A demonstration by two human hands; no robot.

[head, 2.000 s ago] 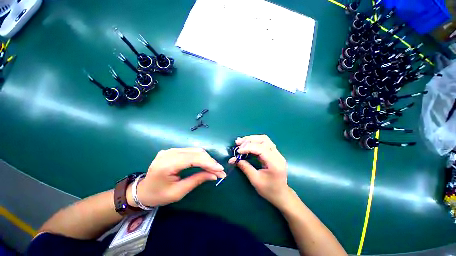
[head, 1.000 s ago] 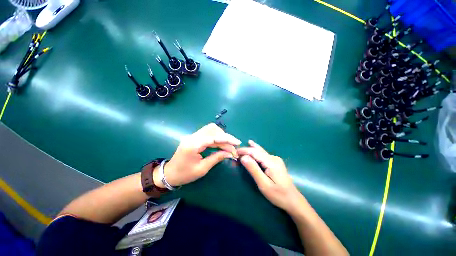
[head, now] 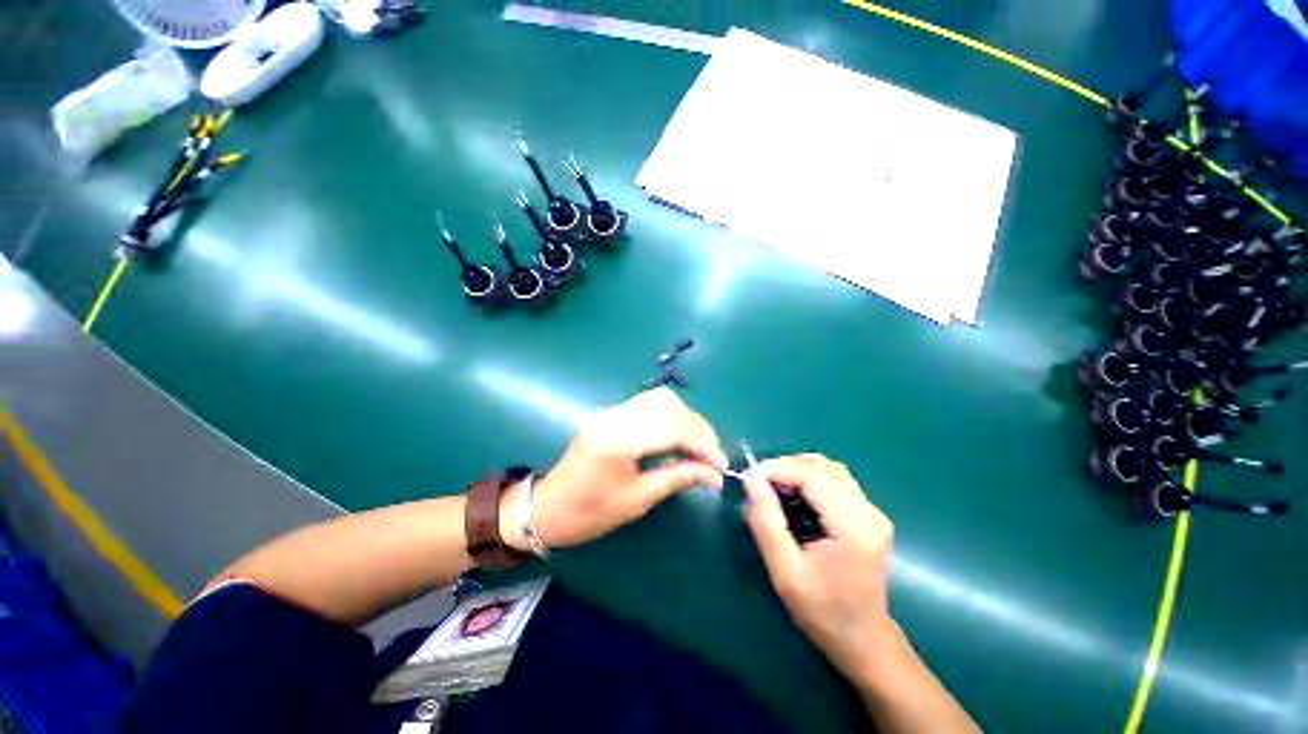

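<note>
My right hand (head: 825,538) holds a black wired unit (head: 801,513), its body partly hidden under the fingers. Its pale lead ends (head: 743,462) stick out beyond the fingertips, towards the left hand. My left hand (head: 638,466) has thumb and forefinger closed at these lead ends; whether a sleeve is between them is too small to tell. A few tiny black sleeves (head: 674,364) lie on the green mat just beyond the left hand. A small group of wired units (head: 557,257) stands farther off at left, leads pointing up.
White paper sheets (head: 839,172) lie at upper centre, with a steel ruler (head: 617,26) beside them. Many wired units (head: 1148,339) lie at right. A blue bin (head: 1262,72) is upper right. Tools (head: 179,187), a plastic bag (head: 122,101), a fan (head: 187,12) and a white device (head: 263,53) are upper left.
The view has swung left, so the table's things appear farther right. The unit has turned in my right hand, and its lead ends now show between the two hands.
</note>
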